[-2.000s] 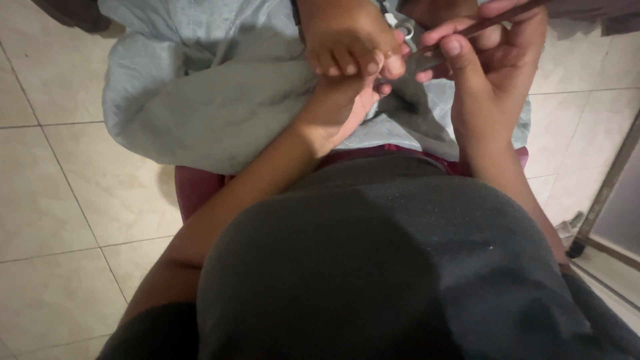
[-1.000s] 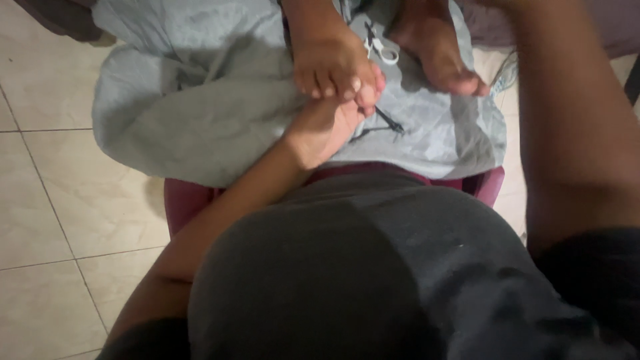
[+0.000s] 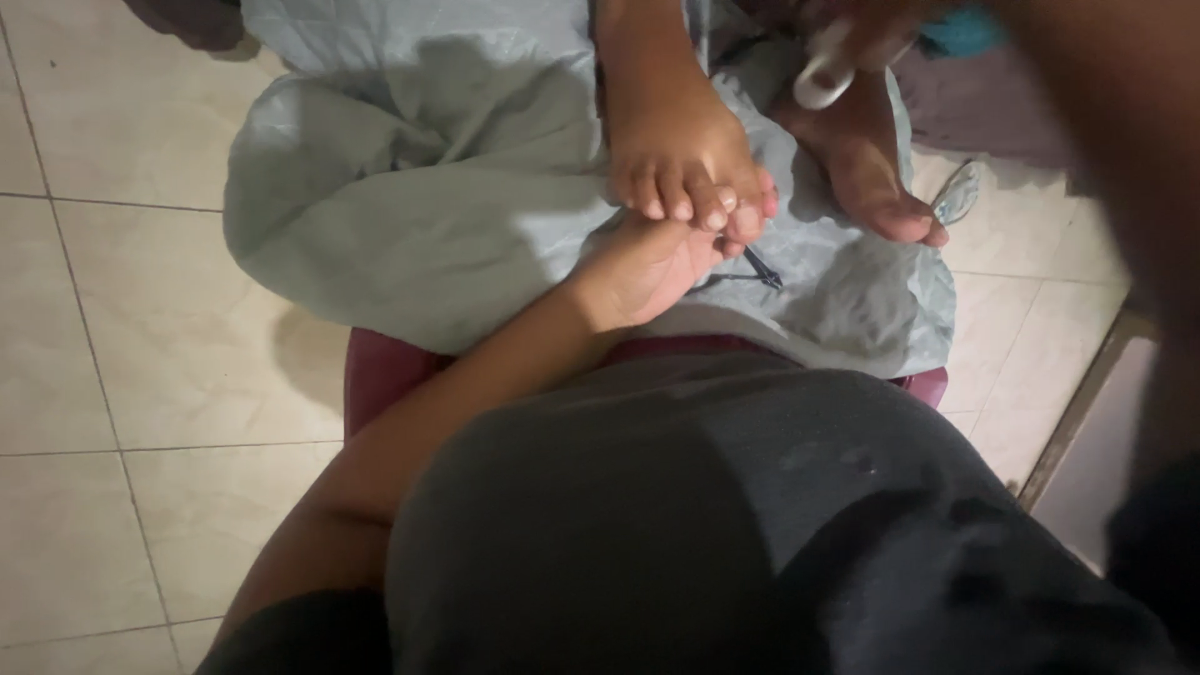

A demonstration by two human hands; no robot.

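My left hand [image 3: 647, 272] is closed around the toes of another person's foot [image 3: 680, 131]; part of my fingers is hidden beneath them. At the top right my right hand [image 3: 867, 33], blurred, has its fingers on a white object with a ring-shaped end [image 3: 825, 86], above the second foot [image 3: 872, 178]. The rest of that object is hidden by the hand and blur. A thin black tool or cord [image 3: 764, 272] lies on the grey cloth [image 3: 403, 216], just right of my left hand.
Under the cloth, the edge of a dark red seat [image 3: 384, 375] shows. A teal item [image 3: 961, 33] sits at the top right by a purplish fabric [image 3: 984, 103]. Pale floor tiles [image 3: 187, 319] lie at the left, and a framed panel [image 3: 1087, 422] stands at the right.
My right hand held a dark slender stick by the toes two seconds ago, then left the view. It is back at the white object, without the stick in sight. My left hand stays on the toes.
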